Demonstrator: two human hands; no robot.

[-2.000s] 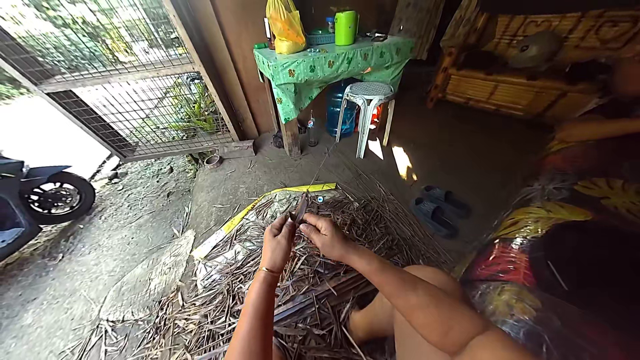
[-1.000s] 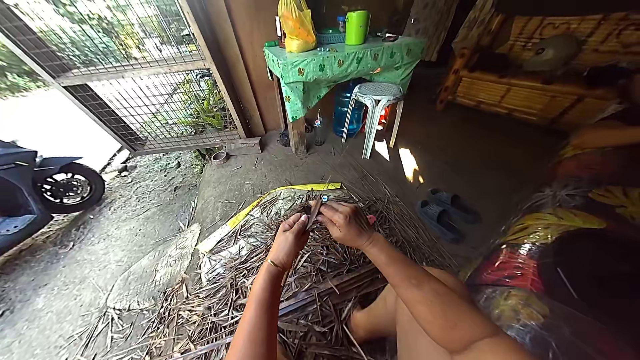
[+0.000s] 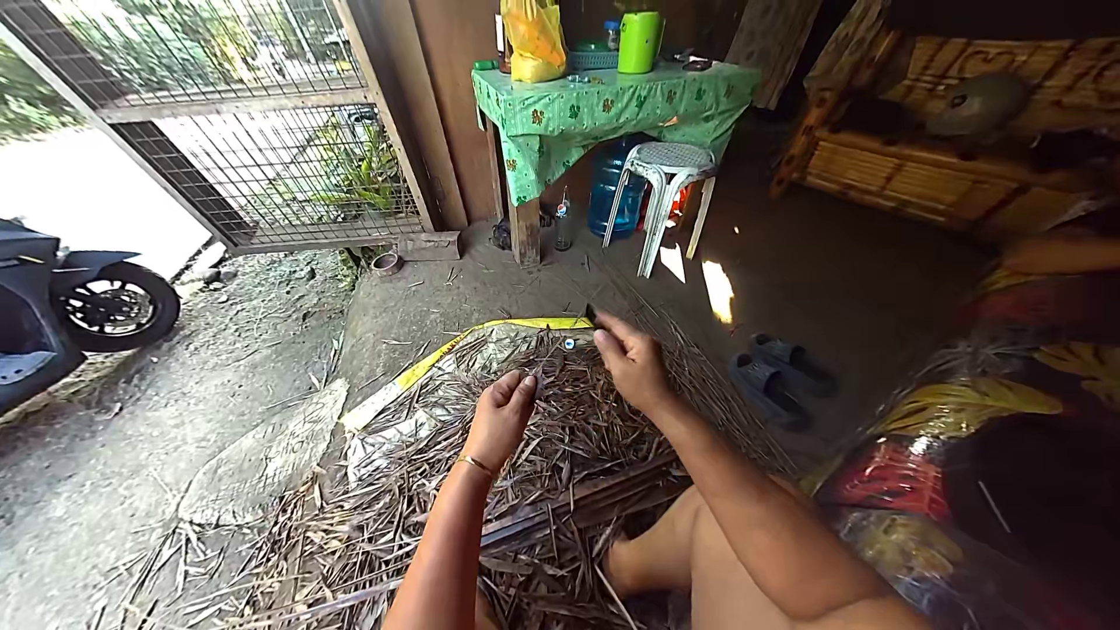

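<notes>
Dry brown leaf strips [image 3: 560, 437] lie heaped on a woven plastic sack [image 3: 394, 442] with a yellow edge, in front of my knees. My left hand [image 3: 505, 411] is over the heap, its thumb and fingers pinching the end of a thin dry strip [image 3: 538, 376]. To its right and a little farther off, my right hand [image 3: 632, 360] holds a small dark object [image 3: 591, 313] at its fingertips; I cannot tell what it is. The hands are apart. A small blue and white round thing [image 3: 570, 344] rests on the heap between them.
Ahead stand a table with a green patterned cloth [image 3: 612, 105], a white stool [image 3: 672, 157] and a glass bottle [image 3: 563, 223]. Dark slippers [image 3: 770, 385] lie to the right, near plastic-wrapped goods [image 3: 927, 472]. A person's arm [image 3: 1063, 255] shows at the right edge. A motorbike [image 3: 79, 302] stands left.
My hands were close together over the heap in both earlier frames; now they are apart, the right one moved right and away from the left.
</notes>
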